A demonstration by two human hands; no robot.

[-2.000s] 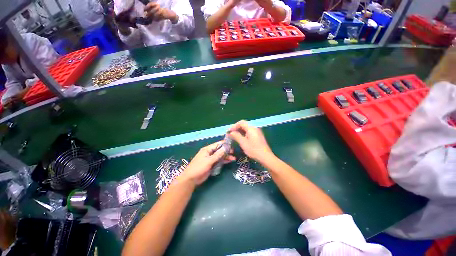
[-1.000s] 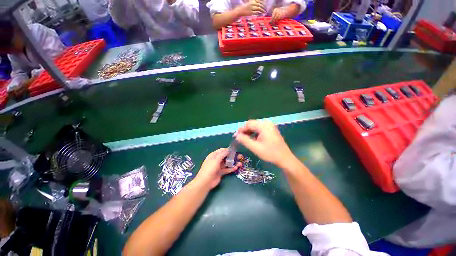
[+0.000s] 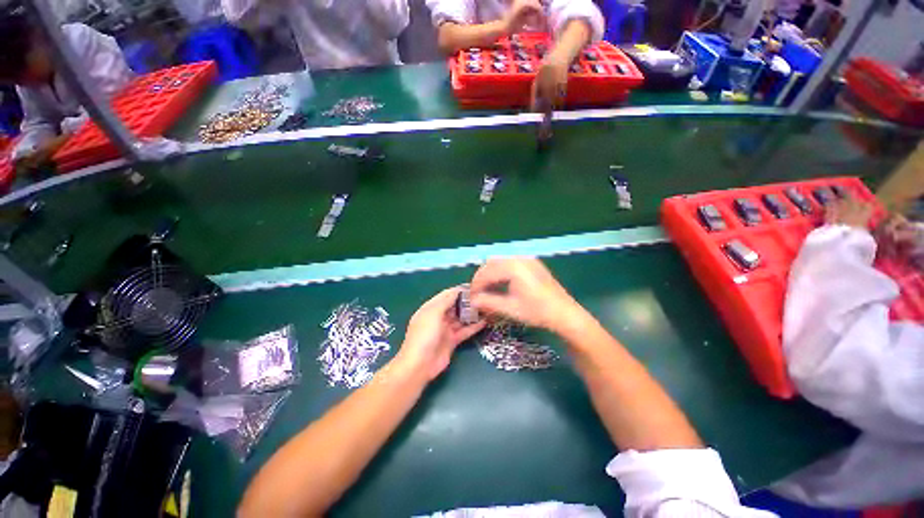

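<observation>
My left hand [image 3: 441, 326] holds a small silver-grey watch band [image 3: 465, 306] upright between thumb and fingers, in front of the belt's edge rail. My right hand [image 3: 515, 293] is at the band's right side with fingertips bent onto it; the fingers hide part of the band and whatever is between them. A heap of bright flat silver pieces [image 3: 354, 344] lies left of my left hand. A heap of finer small silver parts [image 3: 515, 349] lies just below my right hand.
Watches with straps [image 3: 332, 216] lie on the green conveyor belt [image 3: 426, 218]. A red compartment tray [image 3: 709, 265] stands right, with a neighbouring worker's white sleeve [image 3: 841, 304] over it. A black fan [image 3: 152, 309] and parts bags [image 3: 265, 361] stand left. Workers sit across the belt.
My right hand has come in and down against the band in my left hand. Across the belt, a worker's hand now reaches over a watch. The right neighbour's hand has come onto the red tray.
</observation>
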